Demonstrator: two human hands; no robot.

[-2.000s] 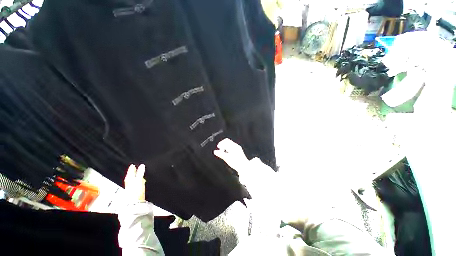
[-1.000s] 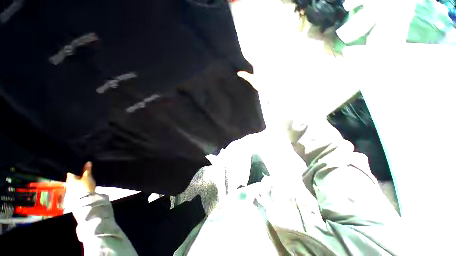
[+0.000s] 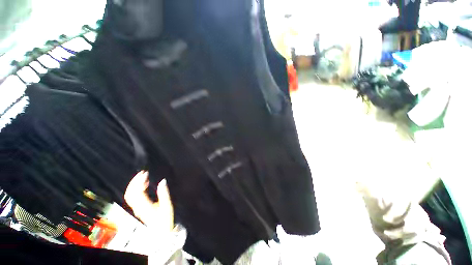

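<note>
A black sleeveless vest [image 3: 248, 119] hangs upright in front of me, front side facing me. Several frog fasteners [image 3: 207, 129] run down its front at a slant. My left hand [image 3: 152, 202] is at the vest's lower left edge, fingers and thumb apart, with nothing seen held between them. My right hand cannot be made out. Only a pale sleeve [image 3: 409, 222] shows at the lower right, washed out by glare. The picture is blurred.
Many black garments hang on a rail [image 3: 39, 52] at the left. Red things [image 3: 96, 233] lie below them. A dark heap [image 3: 383, 85] and a wheel [image 3: 330, 62] stand at the back right. A pale green edge [image 3: 455, 207] is at the right.
The view has lifted again, showing more of the vest and the rail. My left hand has opened beside the vest. My right arm has moved away to the right.
</note>
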